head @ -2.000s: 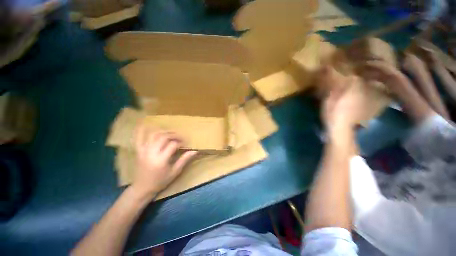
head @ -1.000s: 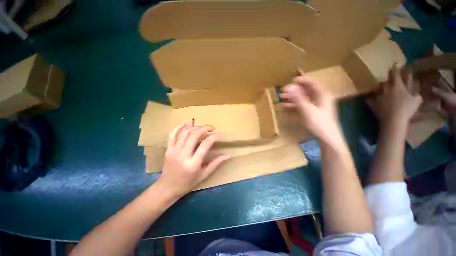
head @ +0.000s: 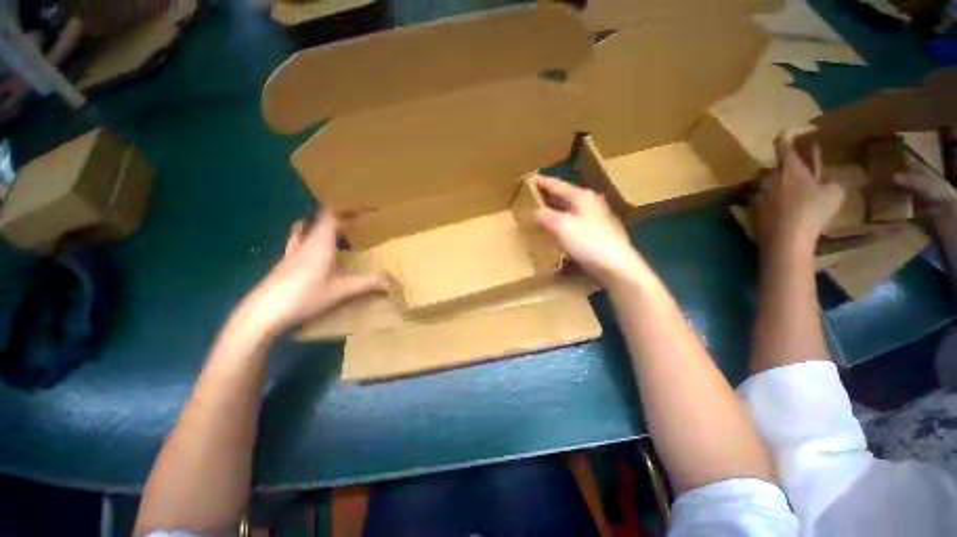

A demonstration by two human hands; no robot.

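Note:
A tan box being folded lies in front of me on flat blanks, its lid standing up at the back. My right hand grips the raised right side wall, fingers over its top edge. My left hand is at the left end, thumb against the left side near the front corner and fingers behind; whether it grips the panel is unclear.
An open formed box stands close at the right. A neighbour's hands fold another box beyond it. At the left are a closed box and a dark looped item. The table's front edge curves below.
My right hand has come down onto the right side wall. My left hand has moved from the front of the base to the left end. The box has turned slightly.

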